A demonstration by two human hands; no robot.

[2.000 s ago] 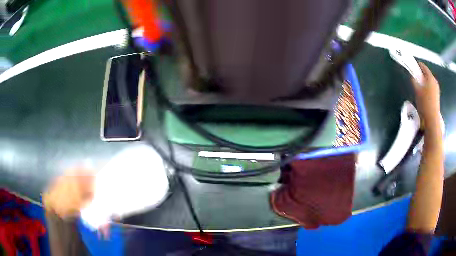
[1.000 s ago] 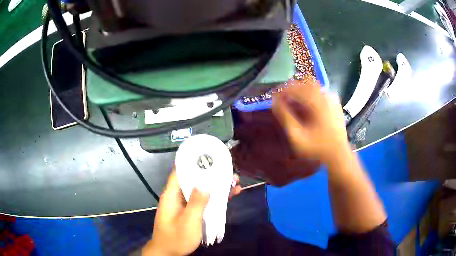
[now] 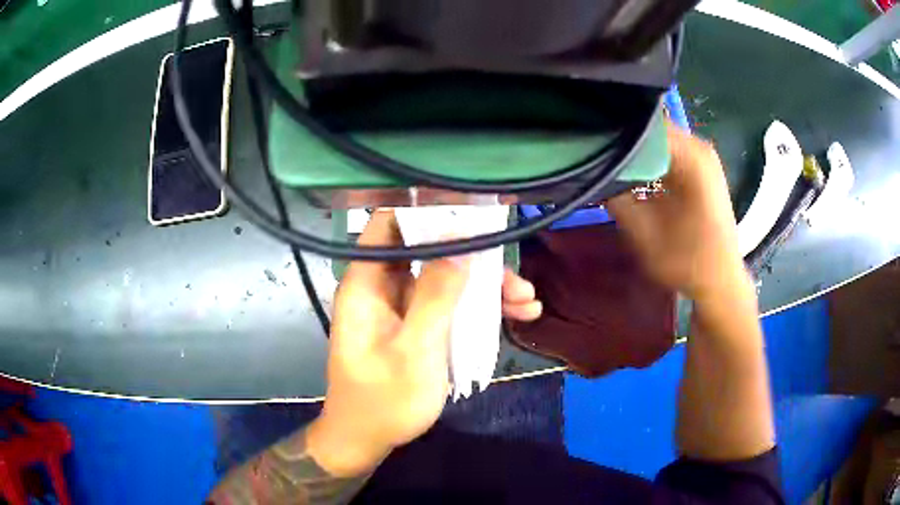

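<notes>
My left hand (image 3: 395, 335) is shut on a stack of white curved pieces (image 3: 479, 325) in front of the riveting press (image 3: 474, 158). The stack's jagged narrow tips point towards me. Its broad end is hidden under the press head. My right hand (image 3: 681, 217), partly blurred, is over the blue parts tray (image 3: 577, 215) to the right of the press. It covers most of the tray, and a few small rivets (image 3: 648, 187) show by its fingers. I cannot tell whether it holds anything.
Black cables (image 3: 296, 237) loop before the press. A smartphone (image 3: 189, 133) lies at left. A maroon cloth (image 3: 602, 296) lies at the bench edge. At right are a black-handled hammer (image 3: 785, 222) and two loose white pieces (image 3: 775, 187). A red stool (image 3: 30, 444) stands at lower left.
My left hand has moved the white stack forward, so its broad end has gone under the press head. My right hand stays around the tray. The view has shifted, with the press now further right.
</notes>
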